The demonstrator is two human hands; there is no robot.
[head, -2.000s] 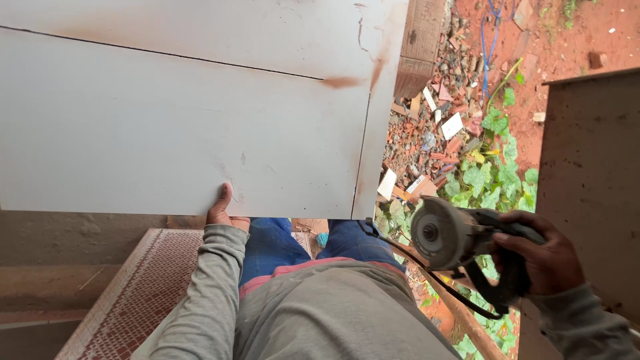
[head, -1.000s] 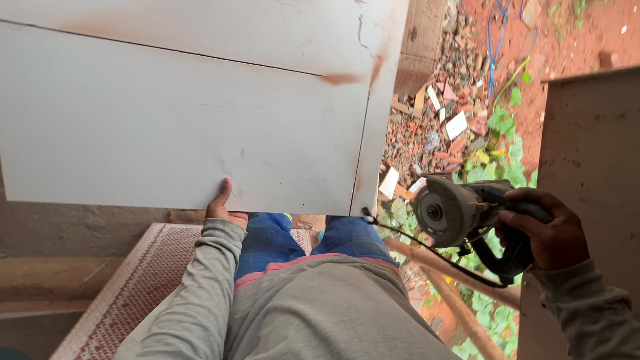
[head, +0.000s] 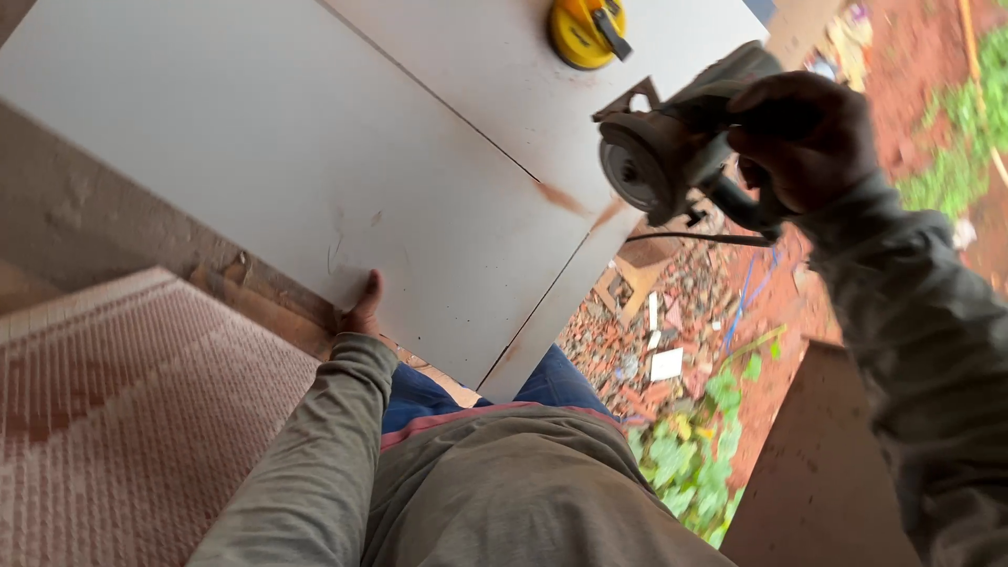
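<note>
A large pale tile slab [head: 260, 157] spans the middle and upper left, crossed by two thin dark cut lines with reddish dust where they come near each other. My left hand [head: 365, 305] grips the slab's near edge, thumb on top and fingers hidden beneath. In my right hand [head: 811, 138] is a handheld circular tile saw [head: 669, 157], held by its handle above the slab's right corner, its round blade facing left. A black cord trails from the saw. On the slab's far part stands a yellow suction cup lifter [head: 584, 33] with a black lever.
A patterned tile-like surface [head: 142, 409] lies at lower left, beside a rough ledge. Rubble [head: 661, 315] with broken tile pieces, a blue cord and leafy plants covers the red ground at right. A brown panel [head: 827, 472] stands at lower right, near my right arm.
The saw in my right hand has moved up and forward, from beside the slab's near right corner to above its right side. The view has turned, bringing the yellow lifter into sight.
</note>
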